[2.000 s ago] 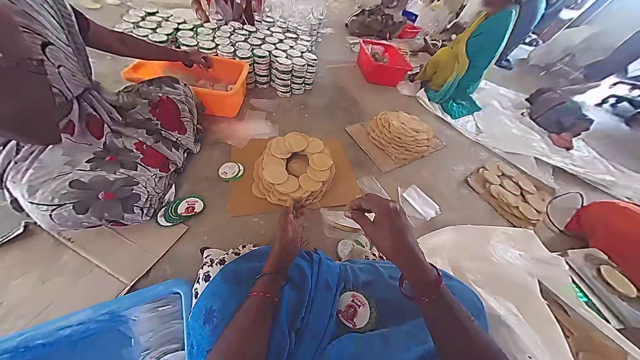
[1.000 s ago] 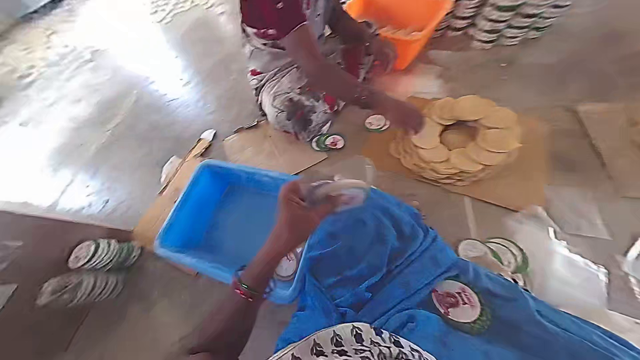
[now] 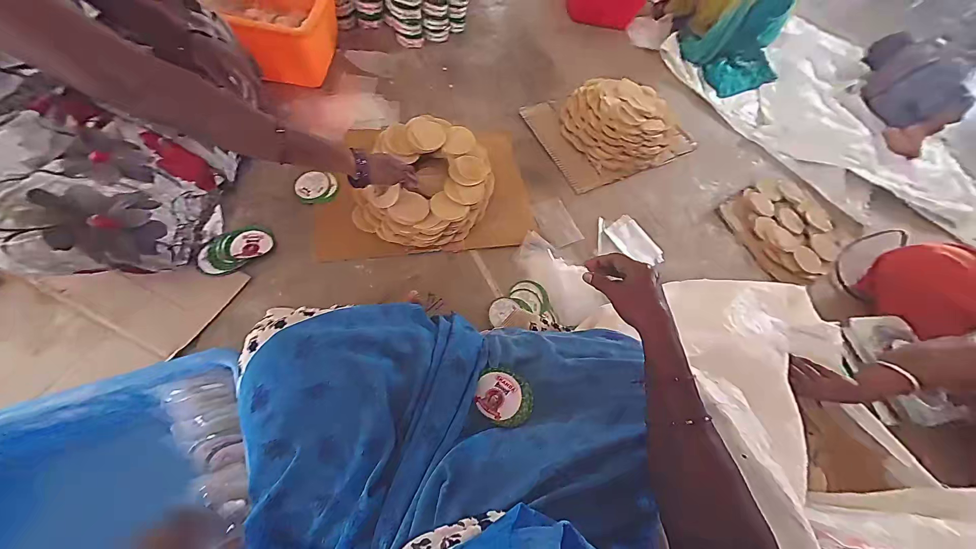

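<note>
My right hand (image 3: pixel 627 288) is at centre right, thumb and fingers pinched at the edge of a clear plastic bag (image 3: pixel 568 284). At the bottom left my left hand (image 3: pixel 183 530) is a dark blur over the blue plastic tub (image 3: pixel 114 389); its fingers cannot be made out. Packed discs in clear plastic (image 3: pixel 213 442) line the tub's right side. On my blue-clothed lap lies a round printed label (image 3: pixel 501 397) with a green rim. More round labels (image 3: pixel 530 297) rest just left of the plastic bag. Ahead, thin round dough discs (image 3: pixel 412 207) are stacked in a ring on brown cardboard (image 3: pixel 511 191).
A co-worker's hand (image 3: pixel 385 171) reaches onto the ring from the left. Round labels (image 3: pixel 236 248) lie near that person. An orange crate (image 3: pixel 305 46) stands at upper left. Disc piles (image 3: pixel 618 126) sit on boards at right. Another person's hand (image 3: pixel 827 381) rests at right.
The view has swung back right from the tub. My left hand, holding a packed stack of discs over the tub's edge one second ago, is now low at the tub. The co-worker's hand remains at the ring.
</note>
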